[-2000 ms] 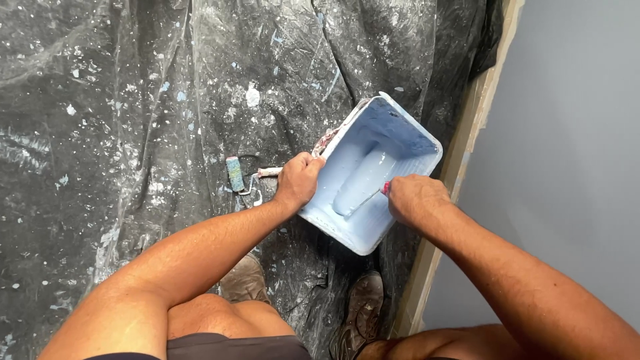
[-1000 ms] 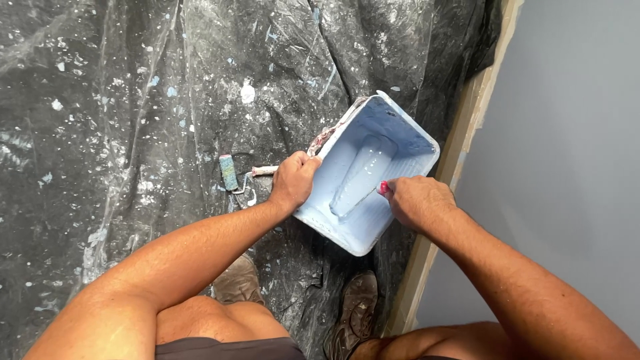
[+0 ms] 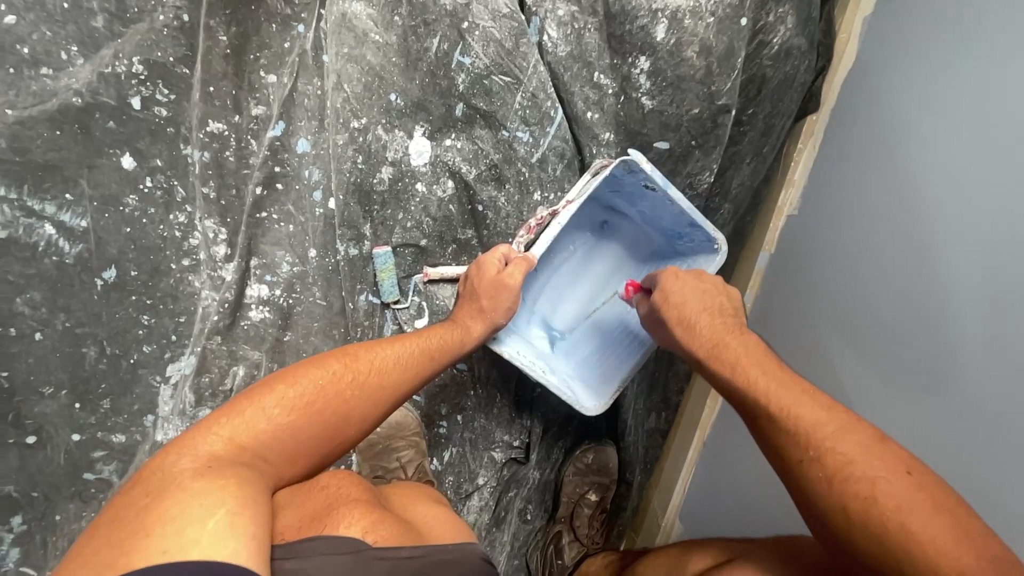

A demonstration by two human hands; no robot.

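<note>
My left hand [image 3: 492,292] grips the left rim of a rectangular plastic paint tray [image 3: 588,408], its inside coated with pale blue paint. Over the tray's right side, my right hand [image 3: 692,308] is closed on a red-ended handle [image 3: 632,290]. A thin metal rod runs from this handle down-left into the tray; what is at its far end is blurred in the paint. On the sheet left of my left hand lies a mini paint roller [image 3: 386,274] with a blue-green sleeve, its white handle partly behind my hand.
A crumpled, paint-spattered black plastic drop sheet [image 3: 264,160] covers the floor. Masking-taped baseboard [image 3: 780,216] and a grey-blue wall [image 3: 904,200] run along the right. My brown boots [image 3: 588,488] stand on the sheet below the tray.
The long pale shape inside the tray, plain in the earlier frames, is now blurred and less distinct. Both hands keep their holds, and the tray stays nearly in place.
</note>
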